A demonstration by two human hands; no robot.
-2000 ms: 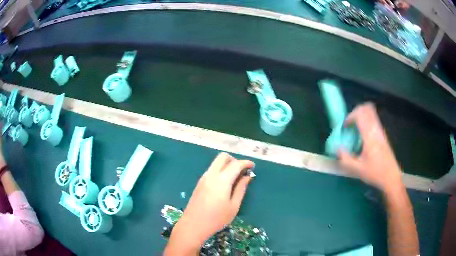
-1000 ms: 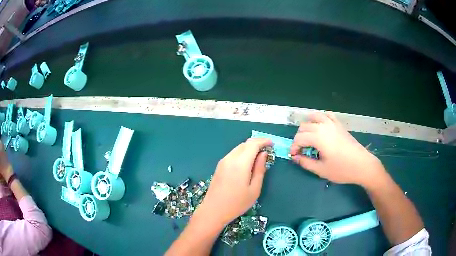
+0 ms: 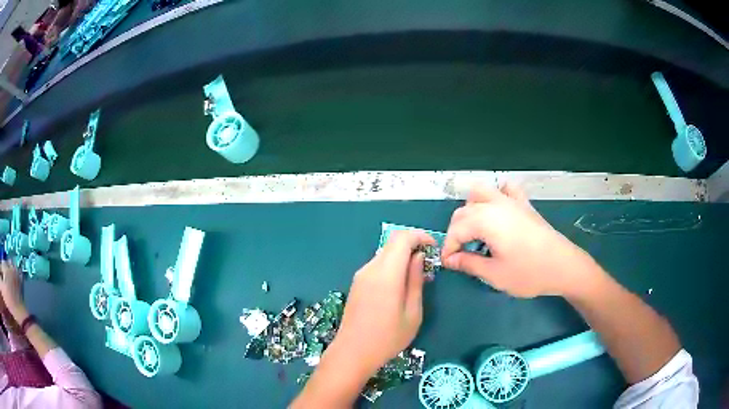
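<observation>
A turquoise fan body (image 3: 389,231) lies between my hands, its handle end showing past my left fingers and its head mostly hidden under my right hand. My left hand (image 3: 393,299) pinches a small circuit board (image 3: 430,257) at the open handle. My right hand (image 3: 507,244) has its fingertips at the same board's right side; whether they grip the board or the fan body is hidden. A loose pile of circuit boards (image 3: 292,331) lies on the bench left of my left forearm and partly behind it.
Several fan bodies (image 3: 174,321) stand at the bench's left. Two spoked fans (image 3: 502,375) lie at lower right. A pale metal strip (image 3: 304,188) divides bench from belt, which carries fan bodies (image 3: 233,137) and a fan (image 3: 688,148) at far right. Another person's arm (image 3: 40,339) is at lower left.
A fan body was taken from the belt to the bench between my hands. Belt items have shifted left. Since the last frame, my right fingertips have moved left to the board.
</observation>
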